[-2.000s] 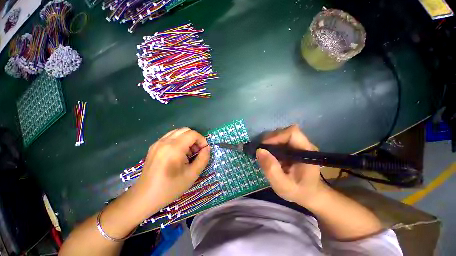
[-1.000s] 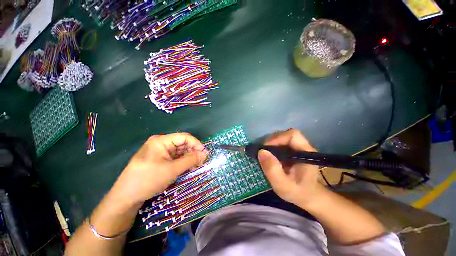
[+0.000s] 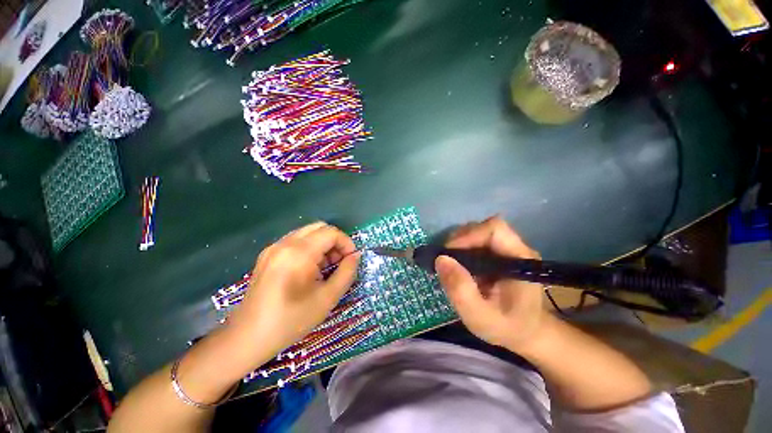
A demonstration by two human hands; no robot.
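My right hand [image 3: 495, 292] is closed around the black soldering iron [image 3: 542, 269], its thin metal tip pointing left onto the PCB panel. The green PCB panel [image 3: 406, 292] lies in front of me, its left part covered by rows of connector leads [image 3: 326, 337]. My left hand [image 3: 300, 266] pinches a thin lead between thumb and forefinger at the panel's upper left, beside the iron tip. The fingers hide most of that lead. More leads with white plugs stick out left from under the hand.
A loose lead pile [image 3: 306, 116] lies mid-bench. A yellowish pot [image 3: 567, 72] stands at the upper right. Finished panels [image 3: 262, 21] are at the far edge. Bundled leads [image 3: 120, 110], a spare PCB panel [image 3: 82, 190] and a small lead bunch [image 3: 149, 211] lie left.
Since one second ago, the view has shifted slightly. My left hand has turned a little and shows more leads sticking out left from under it. The iron tip remains by its fingertips.
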